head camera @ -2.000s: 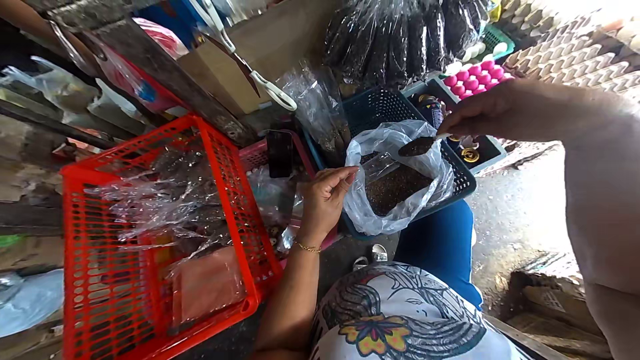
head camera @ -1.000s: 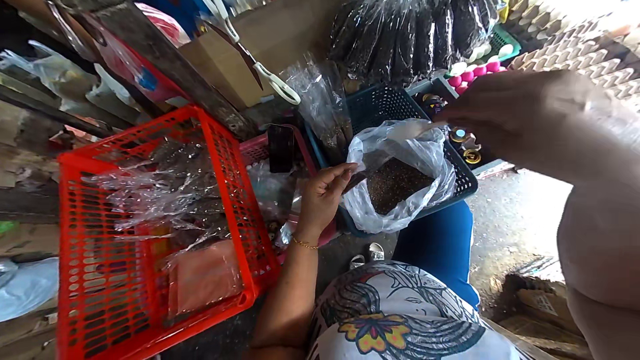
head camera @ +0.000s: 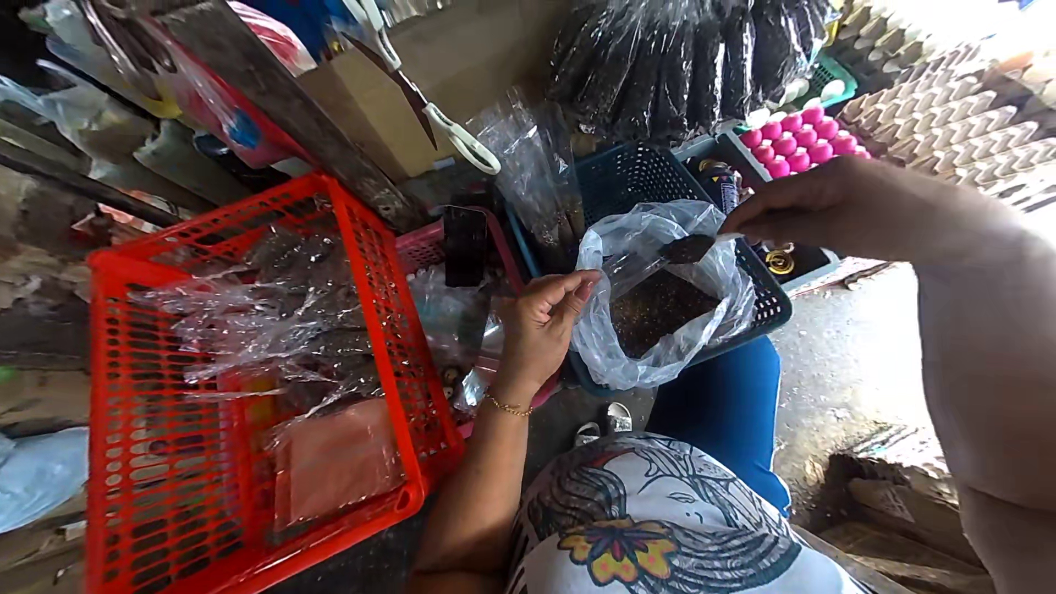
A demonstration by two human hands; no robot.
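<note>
An open clear plastic bag (head camera: 718,318) holds dark brown granules (head camera: 656,309) and rests on a dark green plastic basket (head camera: 775,309). My right hand (head camera: 813,206) holds a spoon (head camera: 689,248) heaped with the dark granules over the bag's mouth. At the bag's left rim, my left hand (head camera: 544,318) pinches a small clear plastic sleeve (head camera: 631,262), whose opening lies near the spoon's tip. The spoon's handle is mostly hidden by my right fingers.
A red plastic basket (head camera: 375,330) with filled clear packets stands at the left. Beside it are a pink basket (head camera: 425,243) and a black phone (head camera: 464,246). Scissors (head camera: 462,140) hang above. Bundled dark packets (head camera: 660,74), pink eggs (head camera: 796,140) and egg trays (head camera: 949,124) lie beyond.
My right hand has gone down toward the bag and come back up, and the spoon, hidden in the bag one second ago, shows again with a dark heap on it. My left hand stays at the rim.
</note>
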